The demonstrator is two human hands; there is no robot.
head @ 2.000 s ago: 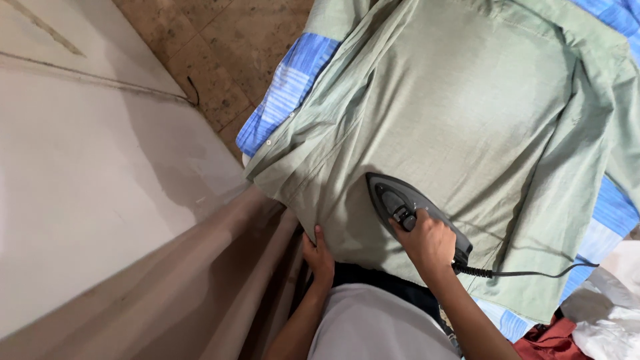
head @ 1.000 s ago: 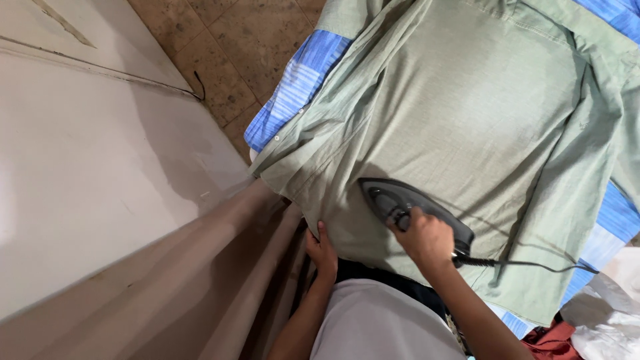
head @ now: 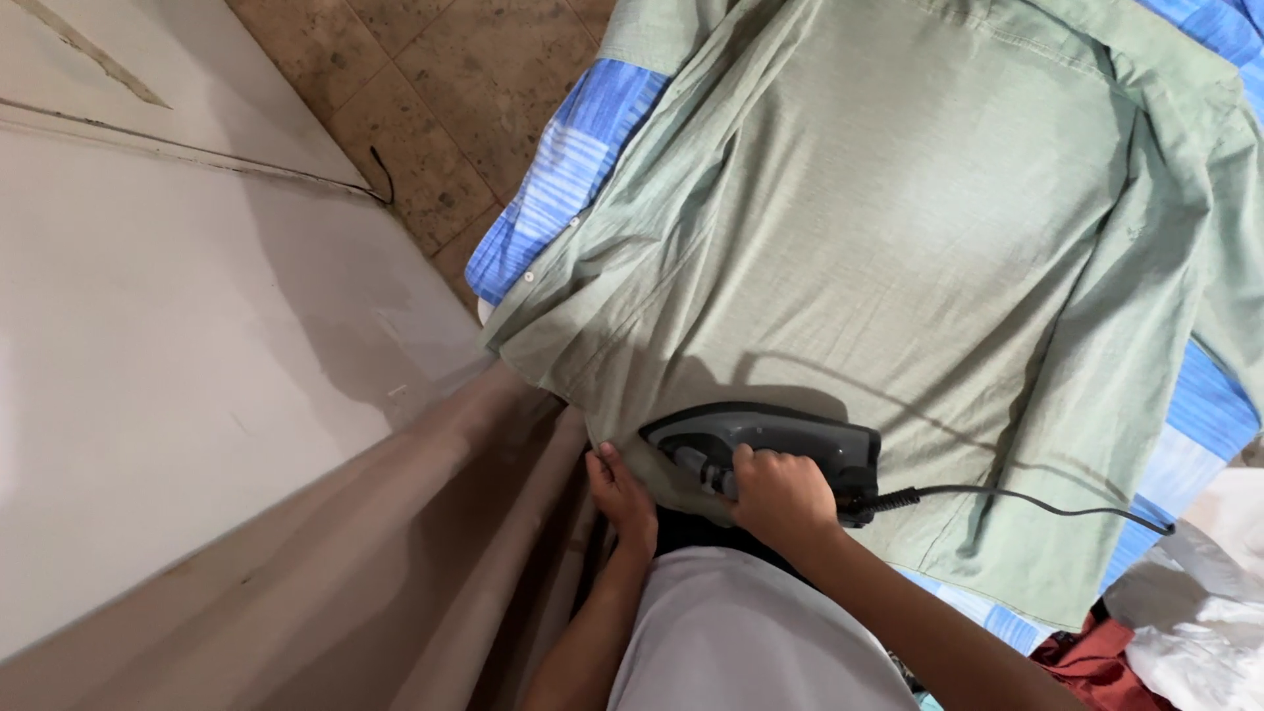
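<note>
A light green button shirt [head: 889, 227] lies spread with wrinkles over a blue and white patterned cloth [head: 563, 158]. My right hand [head: 785, 494] is closed around the handle of a dark grey clothes iron [head: 790, 430], which rests on the shirt near the hem, its tip pointing left. The black cord [head: 1037, 501] runs from the iron's heel to the right. At the hem, just left of the iron's tip, my left hand [head: 622, 497] holds the shirt's edge between thumb and fingers; part of that grip is hidden.
A pale wall or panel [head: 178, 326] with cracks fills the left side, and a beige curtain-like cloth [head: 494, 533] hangs beside my left arm. Brown floor tiles [head: 434, 109] show at the top left. Red fabric [head: 1091, 662] and white plastic [head: 1185, 592] lie at the lower right.
The iron in my right hand has turned so its tip points more to the left, and it now sits closer to the hem and my left hand. My left hand stays at the hem.
</note>
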